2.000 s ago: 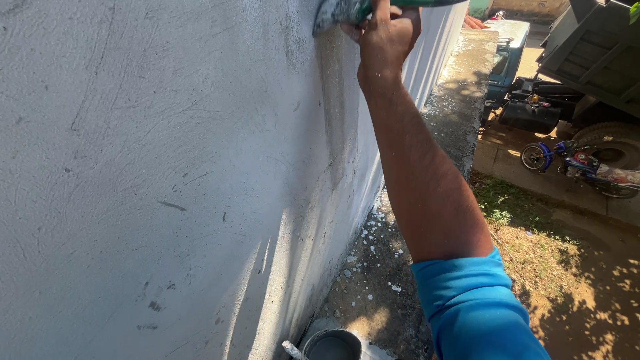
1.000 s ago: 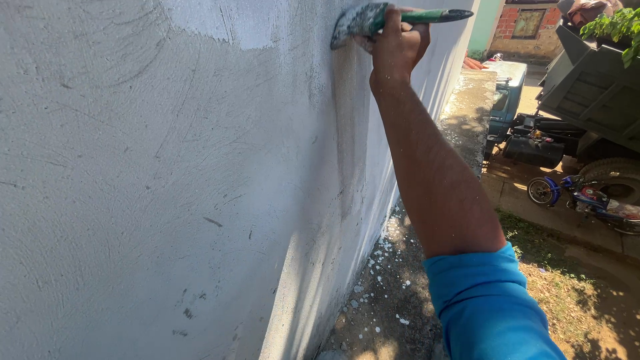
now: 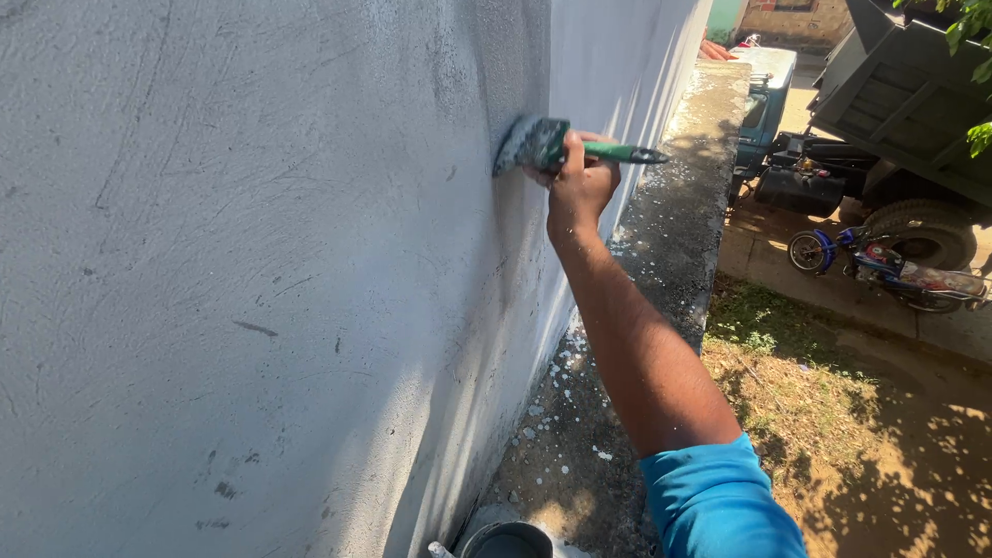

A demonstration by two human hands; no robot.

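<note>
My right hand (image 3: 581,182) grips a wide paintbrush (image 3: 542,146) near where its green handle meets the head. White paint coats the head, and its bristles press on the grey-white plastered wall (image 3: 271,232). The handle's dark tip points right, away from the wall. Low in the view, a round container (image 3: 508,541) stands on the ledge at the foot of the wall, cut off by the frame's lower edge. A whitish stick-like end (image 3: 440,550) lies beside its left rim. My left hand is out of view.
A narrow concrete ledge (image 3: 666,232) spotted with white paint runs along the wall, with a drop on its right. Another person's hand (image 3: 714,51) rests near its far end. Down at ground level are a dump truck (image 3: 899,101), a motorcycle (image 3: 891,267) and patchy grass. Leaves (image 3: 969,31) hang at upper right.
The brush in my right hand has moved down the wall. The container at the foot of the wall, out of frame one second ago, shows again as the view has shifted.
</note>
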